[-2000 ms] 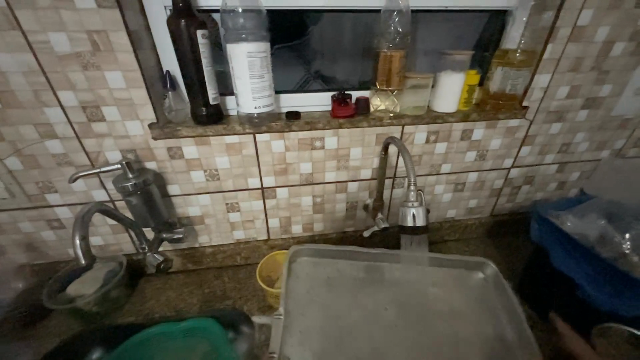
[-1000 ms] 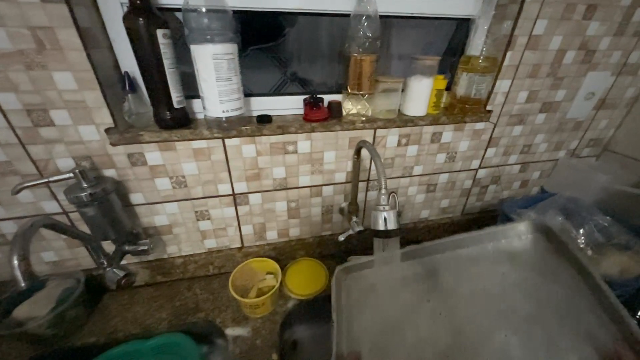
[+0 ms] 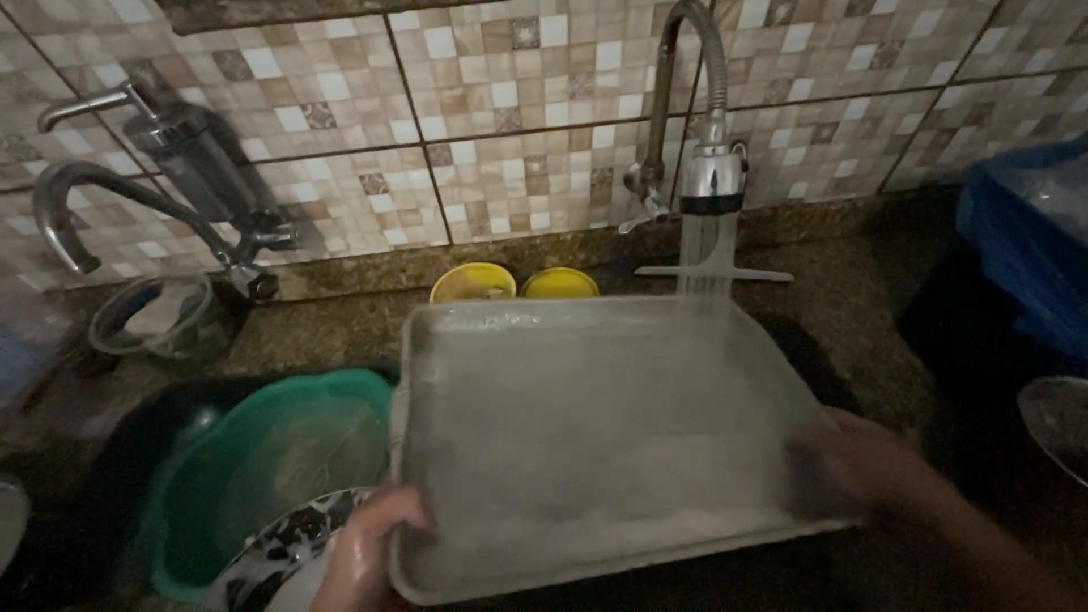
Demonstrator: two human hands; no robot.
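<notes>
A rectangular metal baking tray (image 3: 595,425) is held tilted beneath the running faucet (image 3: 712,183), whose spray falls on the tray's back right part. My left hand (image 3: 365,544) grips the tray's lower left edge, thumb over the rim. At the right side is my right hand (image 3: 837,467), blurred, lying over the tray's inner surface near the edge; whether its fingers close on the rim cannot be told. Below the faucet, a thin pale bar-like object (image 3: 765,275) lies on the counter behind the tray.
Left of the tray, a green plastic basin (image 3: 195,476) stands beside a black-and-white patterned dish (image 3: 280,540). Behind are a yellow tub (image 3: 473,279) and a yellow lid (image 3: 561,282). A second faucet (image 3: 127,183) and a clear bowl (image 3: 153,327) are at left, a blue bag (image 3: 1028,246) at right.
The view has tilted down, and both my hands have come into sight. The tray has moved left relative to the faucet since one second ago and now covers part of the yellow tub and lid.
</notes>
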